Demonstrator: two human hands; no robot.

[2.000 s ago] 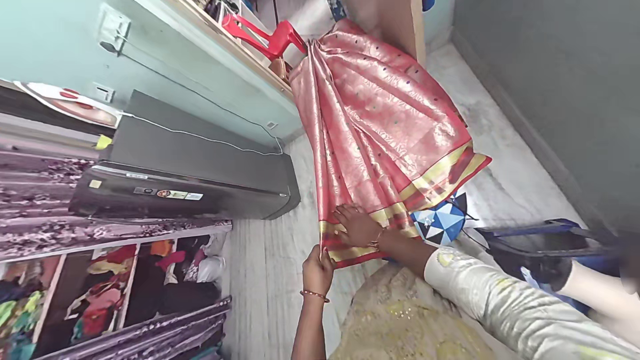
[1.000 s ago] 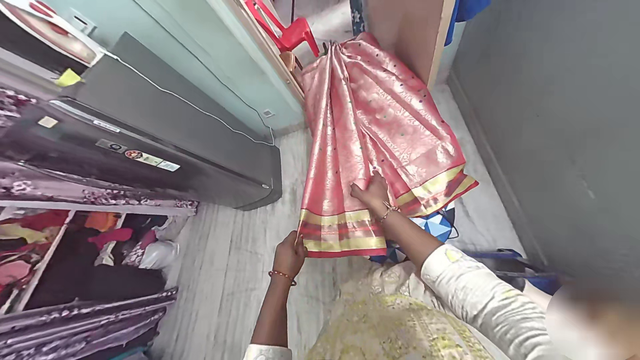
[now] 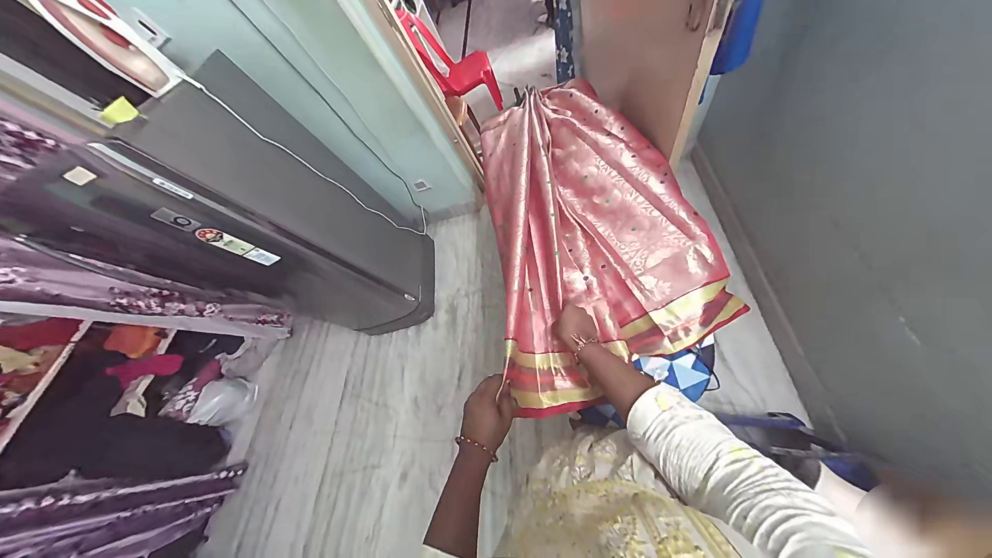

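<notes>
A pink brocade sari (image 3: 612, 209) with gold and red border bands hangs in gathered pleats, narrow at its top and spread wide below. My left hand (image 3: 490, 407) pinches the lower left corner of the border. Over the pleats just above the border lies my right hand (image 3: 577, 325), its fingers against the cloth; whether they grip a fold I cannot tell. What holds the sari up at its top is mostly hidden behind the fabric.
A grey refrigerator (image 3: 310, 209) stands at the left, near open shelves of clothes (image 3: 132, 387). Beyond the doorway is a red plastic chair (image 3: 465, 74). A blue and white patterned item (image 3: 678, 370) lies behind the sari's hem. A grey wall (image 3: 868, 194) bounds the right side.
The border's left part, bunched two seconds ago, now hangs flatter with its bands showing. My right hand has moved from the border up onto the pleats. The view has shifted.
</notes>
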